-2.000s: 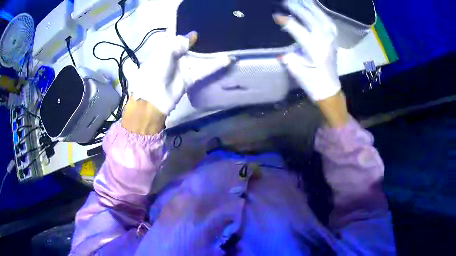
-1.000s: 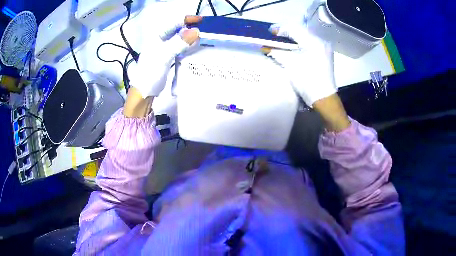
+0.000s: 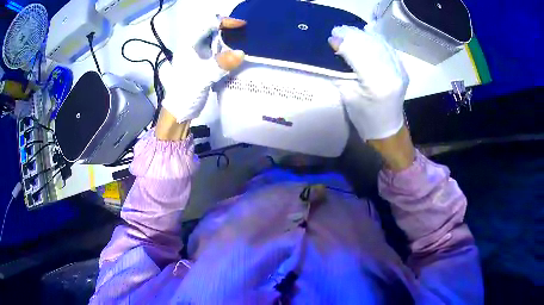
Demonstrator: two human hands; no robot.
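Note:
A speaker-like unit [image 3: 285, 110] with a white body, a small perforated band and a black top with a small centre logo is held at the bench's front edge. Its top tilts so that both the black face and the white side show. My left hand [image 3: 194, 74], in a white glove with bare fingertips, grips its left end, with finger and thumb at the black top's edge. My right hand [image 3: 376, 80], also gloved, holds its right end, with fingers on the black top. The unit's underside is hidden.
Similar units stand at the left [image 3: 113, 119] and the right [image 3: 426, 30]. White box units [image 3: 74, 30] stand at the back left, near a fan [image 3: 25, 37]. Black cables [image 3: 156, 56] lie behind my left hand. A socket strip [image 3: 37, 158] is at the left end; metal clips [image 3: 460, 95] are at the right.
The held unit first tipped back, showing more white side and less black top; now it has tipped so the black top shows again. Both hands have stayed on it.

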